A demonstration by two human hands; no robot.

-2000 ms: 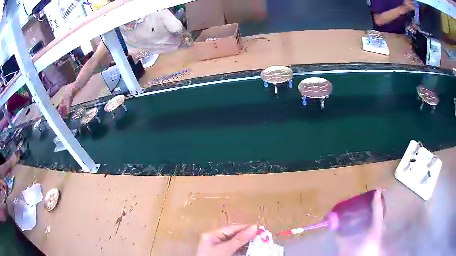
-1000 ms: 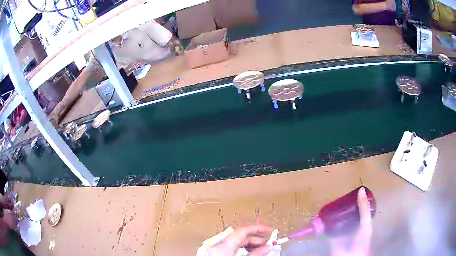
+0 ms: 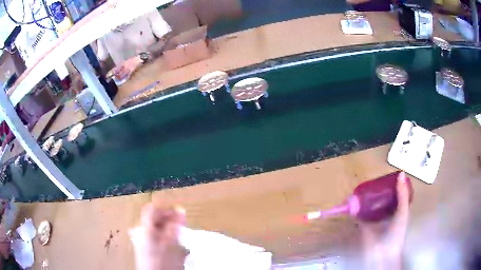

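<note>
The dark red glue bottle [image 3: 377,199] lies on its side in the air with its long pink nozzle pointing left. My right hand [image 3: 387,227] is closed around its base; the forearm is blurred. My left hand [image 3: 161,232], also blurred, holds the white wiping rag [image 3: 224,252], which spreads out to its right, apart from the nozzle tip. A white square plate [image 3: 416,152] with several metal posts lies beyond the bottle at the bench edge, partly over the belt's rim.
A green conveyor belt [image 3: 174,142] crosses beyond the bench, carrying several round footed discs [image 3: 250,89]. A white frame post [image 3: 39,153] stands at left. Another disc [image 3: 44,232] and white sheets [image 3: 23,248] lie on the bench at left. A person sits across the belt near a cardboard box [image 3: 187,48].
My left hand has moved left, away from the nozzle tip, with the rag now spread out. The bottle has moved slightly up and right. The view has turned to the right.
</note>
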